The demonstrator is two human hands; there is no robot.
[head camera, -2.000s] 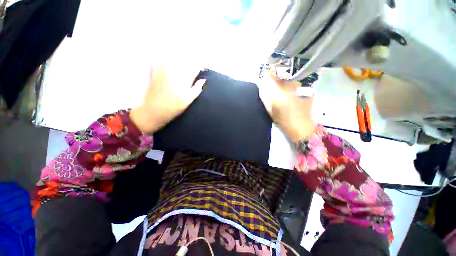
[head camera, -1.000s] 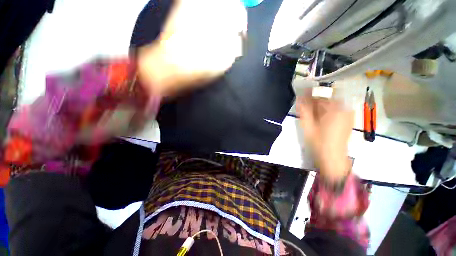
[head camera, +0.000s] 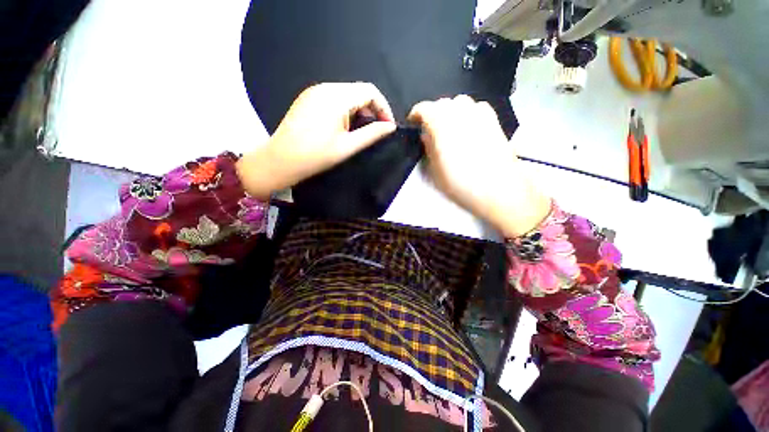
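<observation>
A large black cut panel (head camera: 362, 51) lies on the white table in front of me, its far part beside the machine's needle area. My left hand (head camera: 325, 135) grips the panel's near edge between thumb and fingers. My right hand (head camera: 468, 152) pinches the same edge just to the right, the fingertips of both hands close together. The cloth is folded or gathered between them, and its near part hangs toward my lap. The presser foot (head camera: 470, 56) is beyond my right hand, over the panel. The exact fold under my fingers is hidden.
Orange-red snips (head camera: 637, 160) lie right of the needle area. Yellow-handled scissors (head camera: 642, 66) lie behind them. The machine head (head camera: 708, 42) fills the upper right. Dark cloth (head camera: 734, 249) is at the table's right end. More dark cloth is at the upper left.
The black panel has moved farther up the table and past the presser foot. Both hands, apart before, have come together and taken hold of its near edge. The view has shifted slightly.
</observation>
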